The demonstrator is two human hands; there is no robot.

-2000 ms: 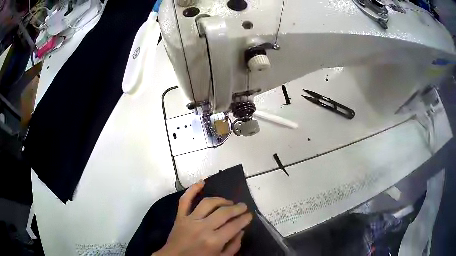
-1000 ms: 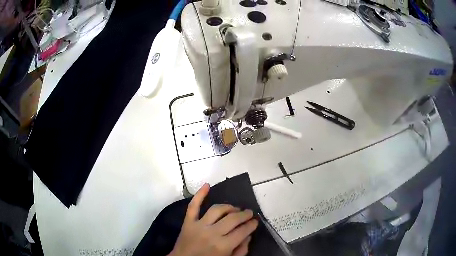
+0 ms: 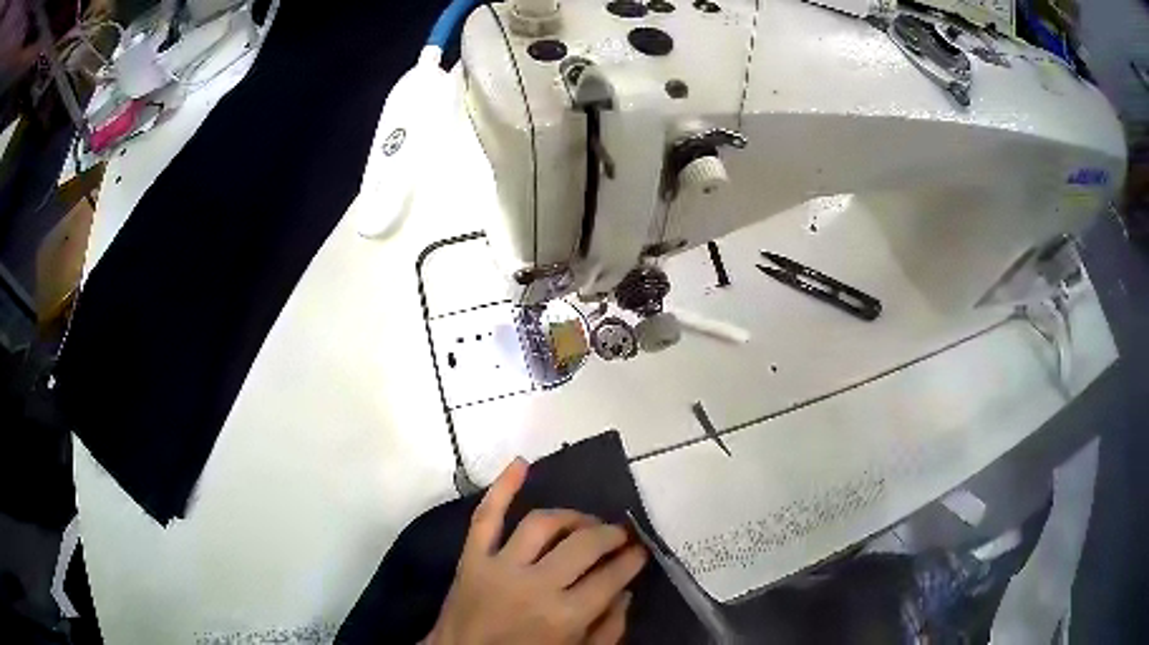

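My left hand (image 3: 542,573) comes in from the bottom edge, its fingers curled on a black fabric piece (image 3: 586,473) at the table's front. The piece's square corner points toward the needle area. A long silver shears blade (image 3: 687,582) lies along the cloth's right edge, beside my fingertips. The shears' handles are cut off by the frame. My right hand is not in view. Dark cloth (image 3: 397,586) continues left of my hand.
The cream-white sewing machine (image 3: 806,95) stands behind. A black panel (image 3: 208,265) hangs over the table (image 3: 296,441) at left. Black snips (image 3: 819,285), a white stick (image 3: 712,326) and dark slivers (image 3: 709,428) lie at right. White strips (image 3: 1052,548) show beyond the front edge.
The view has shifted slightly. The shears blade now reaches farther up past my fingertips along the cloth's edge. My left hand keeps its hold with little movement.
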